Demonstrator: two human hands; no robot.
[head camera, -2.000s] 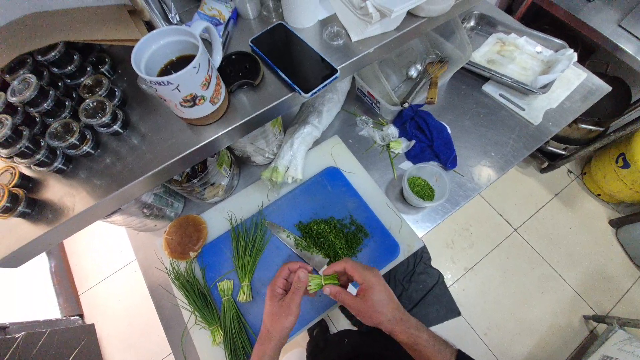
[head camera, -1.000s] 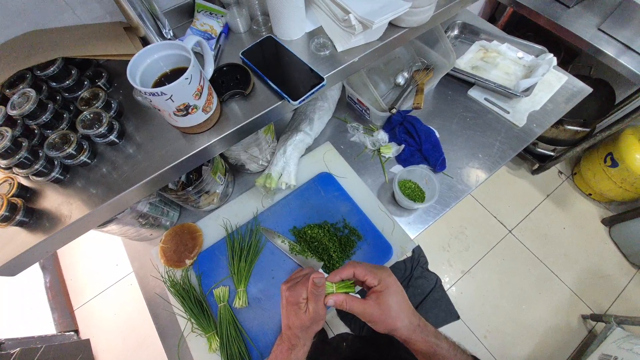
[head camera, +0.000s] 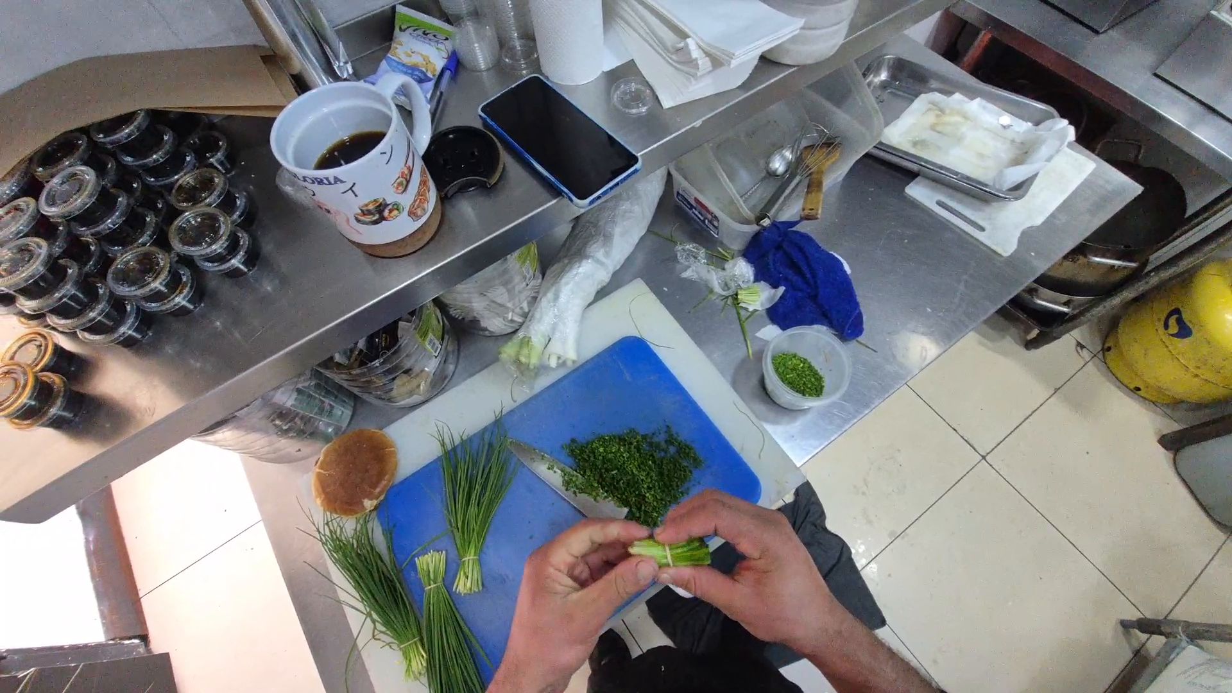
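My left hand (head camera: 577, 592) and my right hand (head camera: 756, 568) pinch a short banded bundle of chive ends (head camera: 671, 552) between them, over the near edge of the blue cutting board (head camera: 616, 385). A knife (head camera: 558, 478) lies on the board, its handle hidden by my hands. Its blade touches a pile of chopped green herbs (head camera: 635, 472). Left of it are banded chive bunches: one upright on the board (head camera: 474, 500), others at the near left (head camera: 443, 626). A round brown bun or patty (head camera: 355, 472) sits at the board's left corner.
A plastic cup of chopped herbs (head camera: 807, 368) stands right of the boards, near a blue cloth (head camera: 804, 279). Above, a steel shelf (head camera: 318, 308) bears a mug (head camera: 356, 168), a phone (head camera: 560, 138) and lidded jars (head camera: 144, 274). A plastic-wrapped bundle (head camera: 587, 279) lies behind the white board.
Both hands still hold the small bundle; my left fingers have shifted from beside its end to pinching it. The knife and the chopped pile stay in place.
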